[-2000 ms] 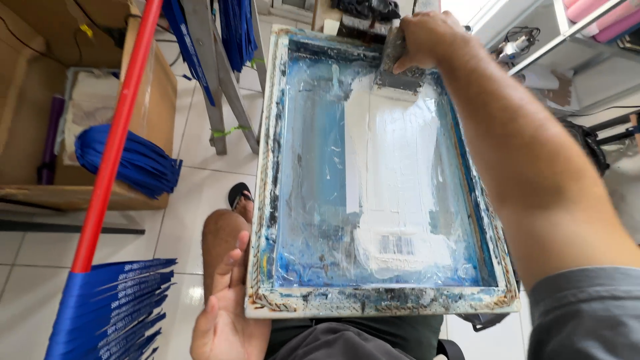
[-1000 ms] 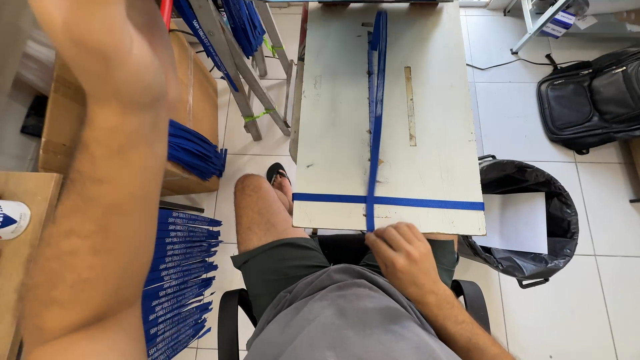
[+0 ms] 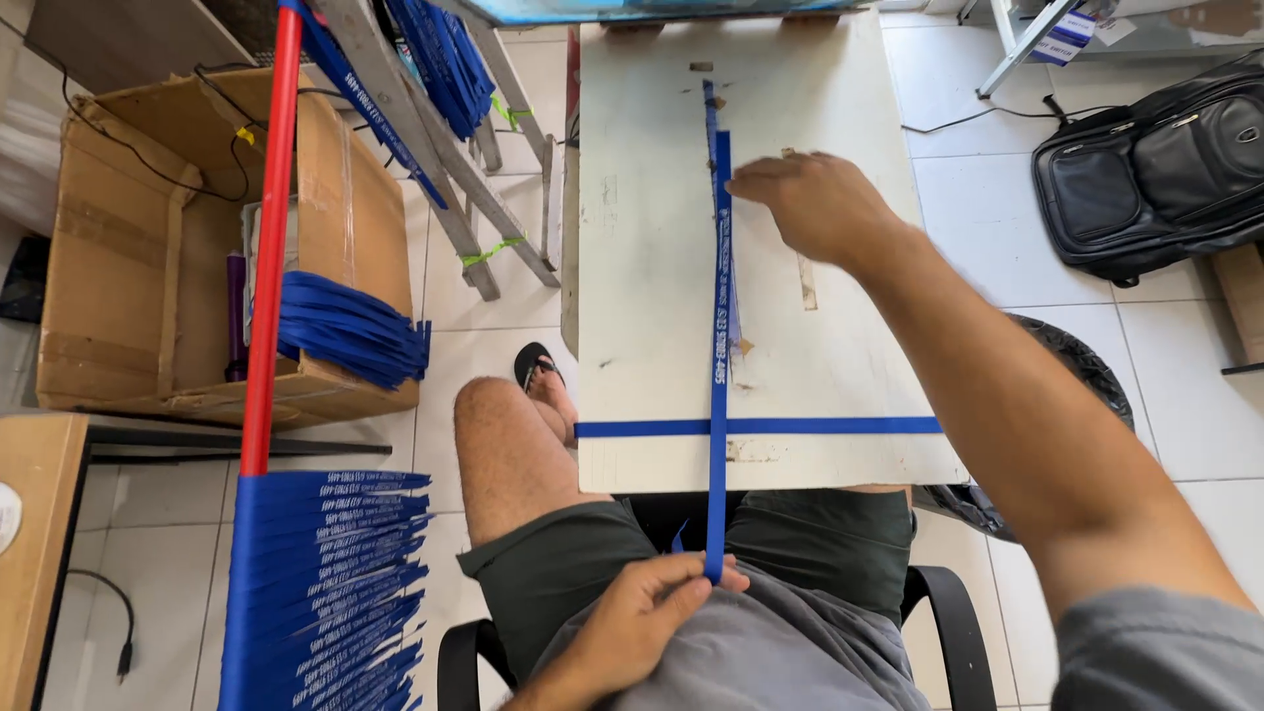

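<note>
A blue printed ribbon [image 3: 722, 326] lies lengthwise on the white board [image 3: 642, 296], over a second blue ribbon [image 3: 839, 426] that crosses the board near its front edge. Past that edge, my left hand [image 3: 657, 602] pinches the near end of the lengthwise ribbon at my lap. My right hand [image 3: 815, 202] is beside the ribbon's far end, fingers extended toward it; whether they touch it cannot be told. At the top of the view, the edge of the screen-printing frame [image 3: 652, 10] shows beyond the board.
Many printed ribbons [image 3: 331, 592] hang from a red pole [image 3: 271, 247] at the left. Behind it are a cardboard box [image 3: 109, 276] with bundled ribbons [image 3: 346, 331] and a metal stepladder [image 3: 425, 138]. A black backpack [image 3: 1155, 168] and a lined bin [image 3: 1076, 365] are at the right.
The printing frame, over the board two seconds ago, is now up at the far edge. My right hand has come to the ribbon's far end, and the ribbon, looped a second ago, now lies straighter.
</note>
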